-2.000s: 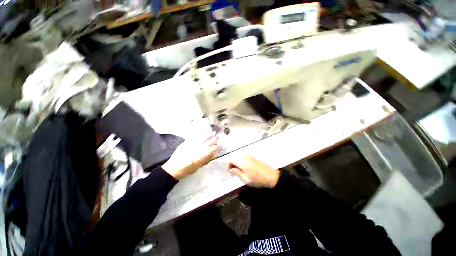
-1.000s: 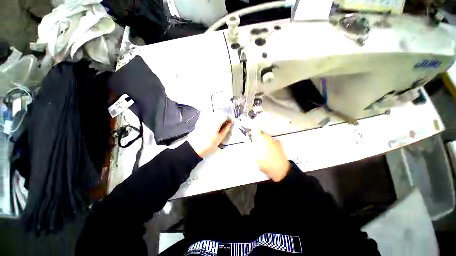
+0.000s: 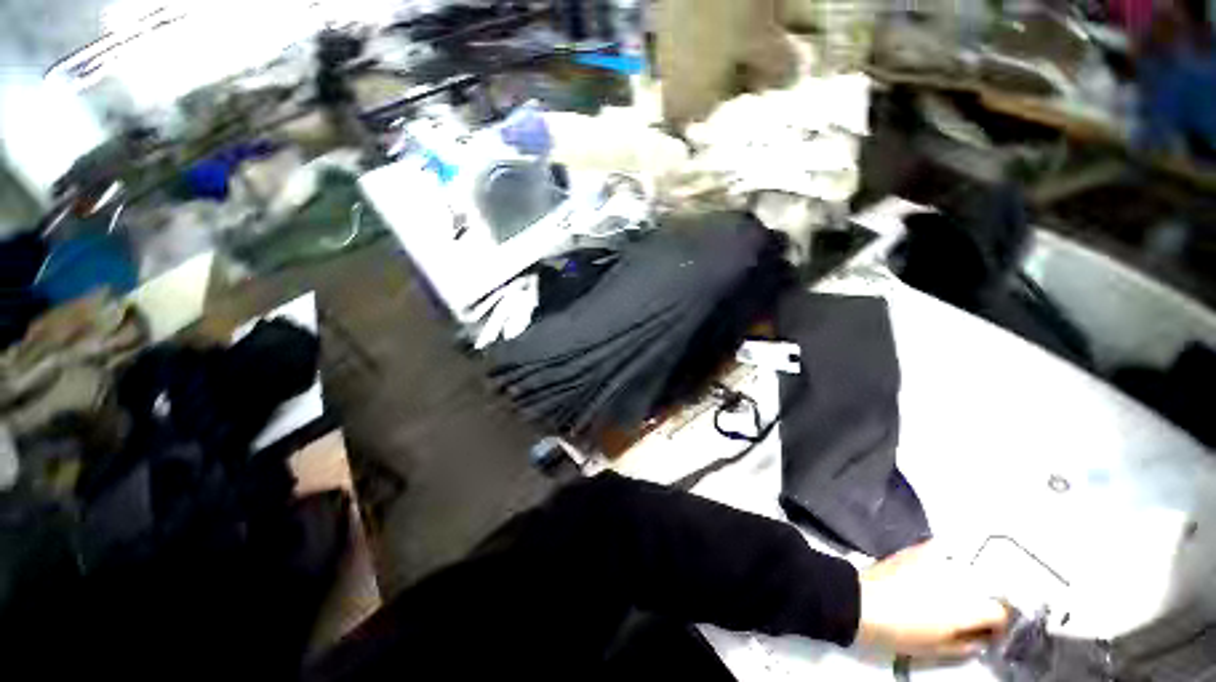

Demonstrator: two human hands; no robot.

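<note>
My left hand (image 3: pixel 934 606) is at the lower right of the view on the white sewing table (image 3: pixel 987 400), beside the shiny presser foot area (image 3: pixel 1027 640). The picture is blurred and I cannot tell whether its fingers hold anything. A dark charcoal cut panel (image 3: pixel 840 400) lies on the table behind my left hand, its near end folded. A white ticket (image 3: pixel 771 356) lies at the panel's left edge. A dark looped tie (image 3: pixel 740 416) lies left of the panel. My right hand is out of the picture.
A thick black bundle (image 3: pixel 654 320) hangs over a side bench left of the table. A small fan (image 3: pixel 518 197) stands on a white surface beyond it. A pale cloth pile (image 3: pixel 787 140) is behind. More dark cloth (image 3: pixel 174 453) lies at the far left, across the grey floor (image 3: pixel 414 386).
The view has swung to the left, so most of the sewing machine and my right hand have left the picture. The panel, ticket and tie lie much as before; my left hand remains near the needle area.
</note>
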